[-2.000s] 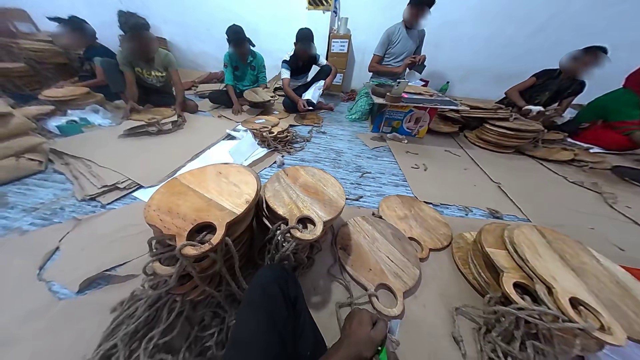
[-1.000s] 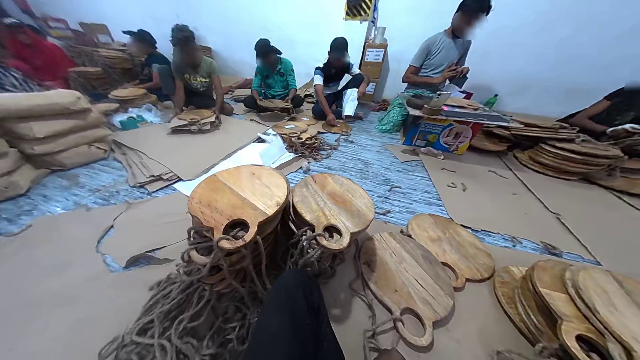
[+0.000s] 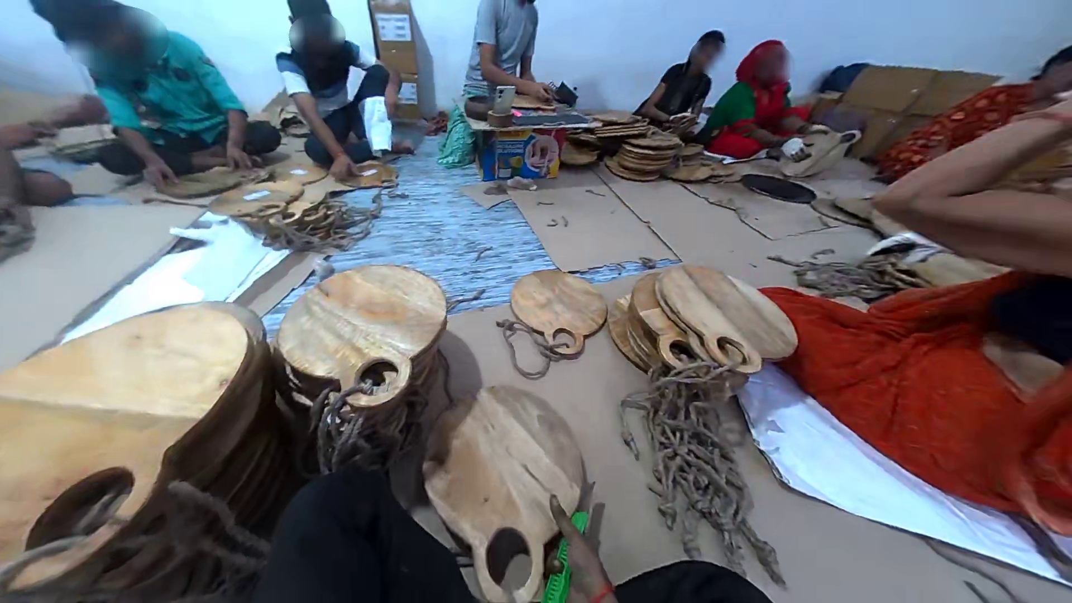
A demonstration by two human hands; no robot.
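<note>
My right hand (image 3: 582, 557), with a red thread at its wrist, reaches in at the lower middle around a green-handled tool (image 3: 565, 553), perhaps a cutter. It is beside the ring handle of a round wooden board (image 3: 502, 461) lying between my legs. My left hand is out of view. Left of my knee rise two stacks of wooden boards (image 3: 360, 322) with ropes (image 3: 364, 427) through their handles. Farther ahead a single board (image 3: 559, 303) with a rope loop lies on the cardboard. To the right, more boards (image 3: 720, 310) overlap, their knotted ropes (image 3: 699, 456) trailing toward me.
Close on the right, a co-worker in orange cloth (image 3: 913, 368) sits beside a white sheet (image 3: 837, 452). Other people sit along the wall with boards. A printed box (image 3: 519, 155) bears a low worktop. Cardboard sheets (image 3: 586, 218) cover the floor.
The view has swung to the right, bringing in the co-worker in orange. My right hand, barely visible a second ago, is up beside the near board with the green-handled tool.
</note>
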